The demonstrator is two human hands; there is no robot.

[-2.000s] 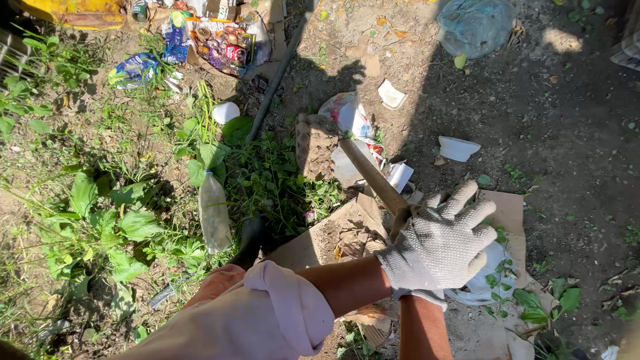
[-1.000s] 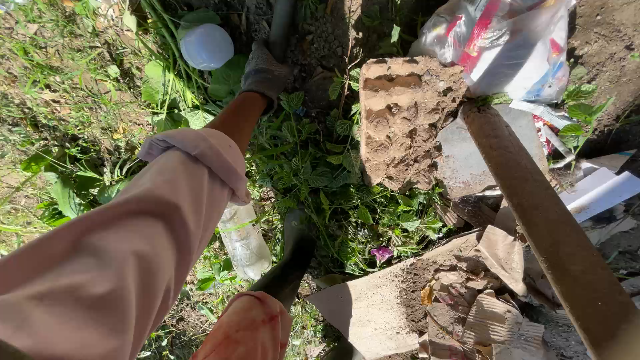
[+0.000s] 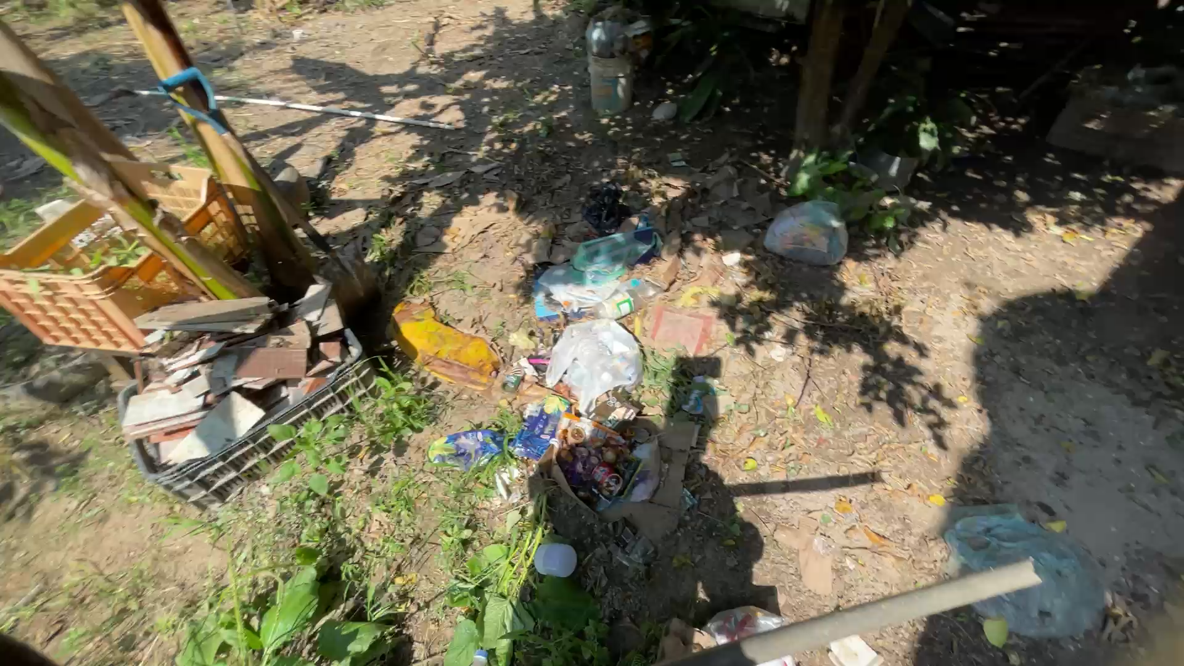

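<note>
Neither my left hand nor my right hand shows in the head view. A long pole or handle (image 3: 879, 606) reaches in from the bottom edge, right of the middle, and its lower part is cut off. Its end lies in front of a bluish plastic bag (image 3: 1031, 569) on the ground. Litter lies in the middle: a white plastic bag (image 3: 595, 363), a cardboard box (image 3: 661, 495) with snack wrappers (image 3: 592, 458), blue packets (image 3: 467, 449) and a yellow plastic piece (image 3: 446, 347). A white plastic container (image 3: 555, 560) sits among the weeds.
At left, a dark crate (image 3: 245, 467) full of broken tiles (image 3: 222, 370) stands beside an orange plastic crate (image 3: 83, 301) and leaning trunks (image 3: 213, 120). A bucket (image 3: 610, 83) stands at the back, with a tree trunk (image 3: 819, 79) to its right. Another filled bag (image 3: 807, 231) lies near it.
The view has swung up and away. My gloved hands, seen earlier, have left the frame. The egg tray seen a second ago is out of view.
</note>
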